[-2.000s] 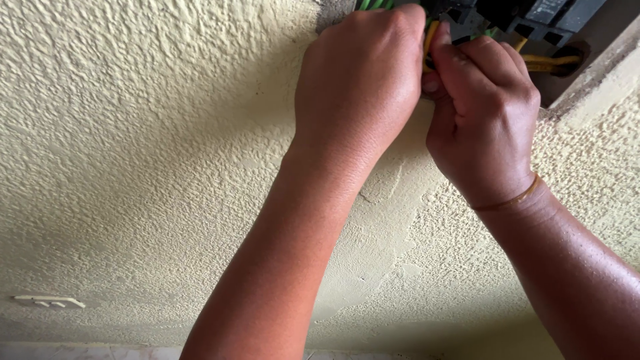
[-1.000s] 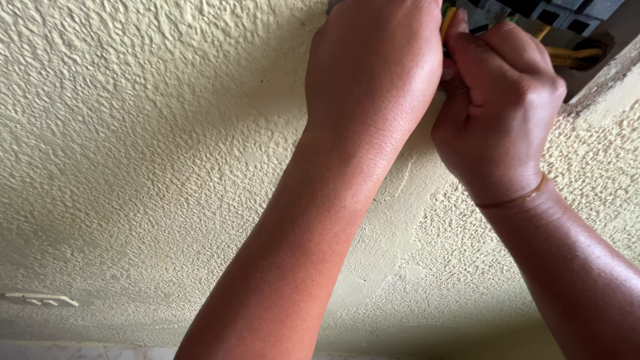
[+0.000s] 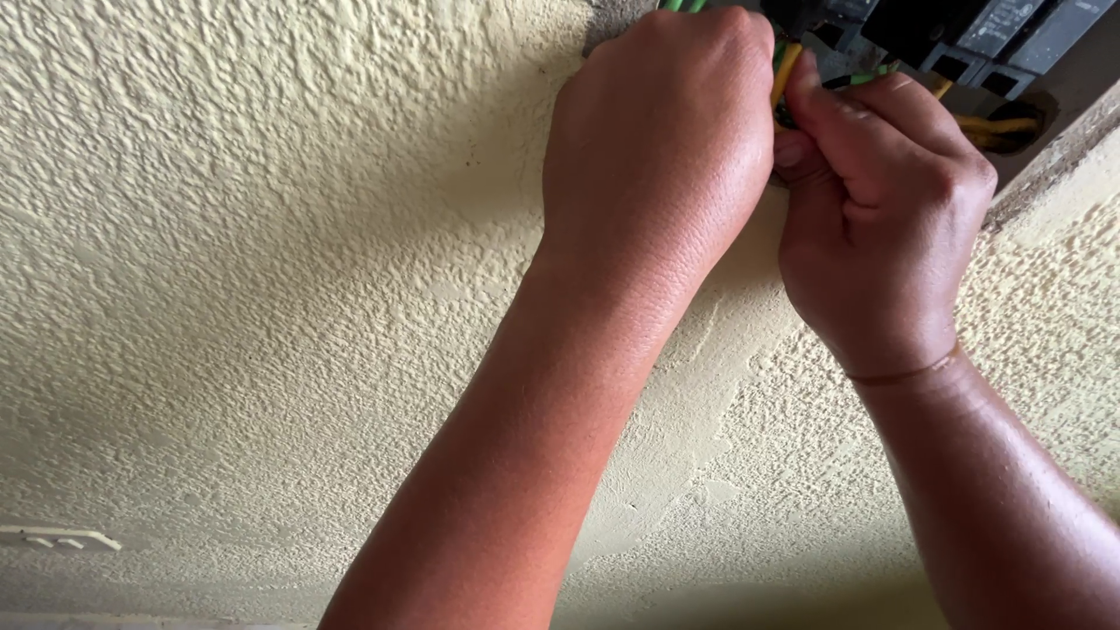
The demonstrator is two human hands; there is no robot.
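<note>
Both my hands are at the lower edge of a recessed breaker box at the top right. My left hand [image 3: 661,144] is closed in a fist with its back to the camera; its fingers, and whatever they hold, are hidden. Just to its right, my right hand [image 3: 884,192] pinches with thumb and index finger beside a yellow wire [image 3: 787,74]; the pinched part is mostly covered. A green wire [image 3: 871,76] and a black one pass behind the right fingers. Above them sit black circuit breakers [image 3: 1006,35]. More green wires [image 3: 684,4] show above my left hand.
Yellow wires [image 3: 993,127] come out of a round hole in the box's side, beside its rough plaster edge [image 3: 1063,131]. Textured cream wall [image 3: 262,262] surrounds the box. A pale wall plate [image 3: 57,537] is low at the far left.
The view has shifted slightly. Both hands stay close together at the box, and more of the wires and breakers shows now than one second ago.
</note>
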